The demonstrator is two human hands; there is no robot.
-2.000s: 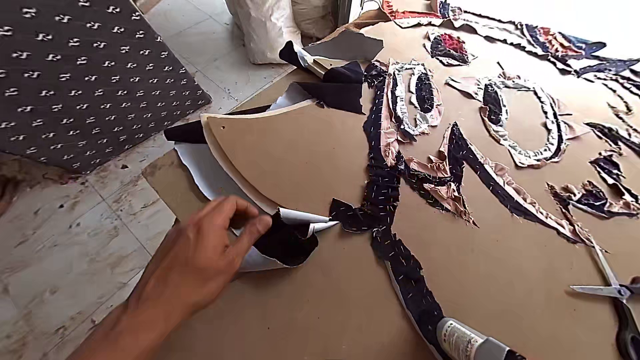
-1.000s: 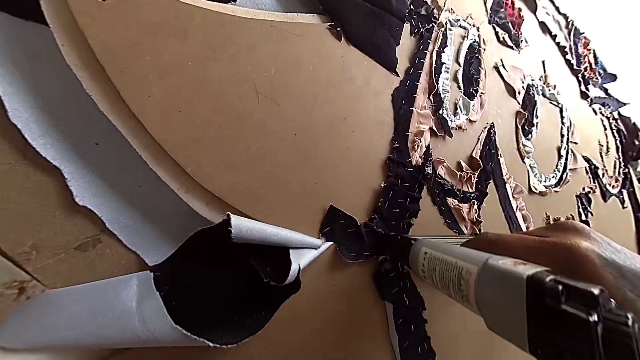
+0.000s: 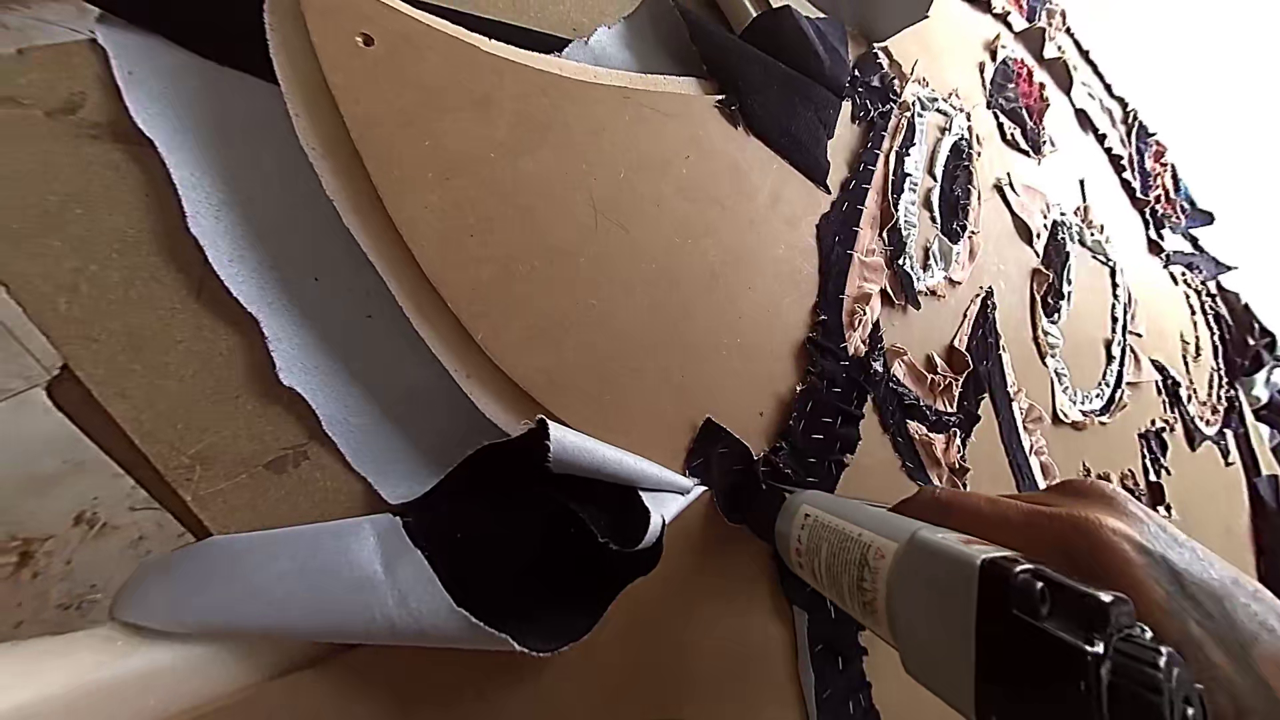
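My right hand (image 3: 1110, 570) is at the lower right, behind a grey and black tool (image 3: 925, 590) with a printed label. Its fingertips are mostly hidden, so its grip is unclear. A thin metal blade (image 3: 835, 497) shows between the hand and a small dark fabric flap (image 3: 728, 470). Just left of the flap, the pointed end of black fabric with a pale grey backing (image 3: 540, 560) lies folded over on the brown board. Dark fabric strips (image 3: 825, 400) with short light stitch-like marks run up from the flap. My left hand is not seen.
A curved brown panel (image 3: 560, 230) with a small hole fills the middle, with pale-backed fabric (image 3: 290, 230) under its left edge. Dark fabric pieces (image 3: 780, 80) lie at its upper corner. Frayed fabric rings and strips (image 3: 1085, 320) cover the right side. Floor tiles (image 3: 40, 500) show at the left.
My left hand, beside the folded fabric two seconds ago, has left the view. My right hand has come in at the right. The view has moved closer and tilted.
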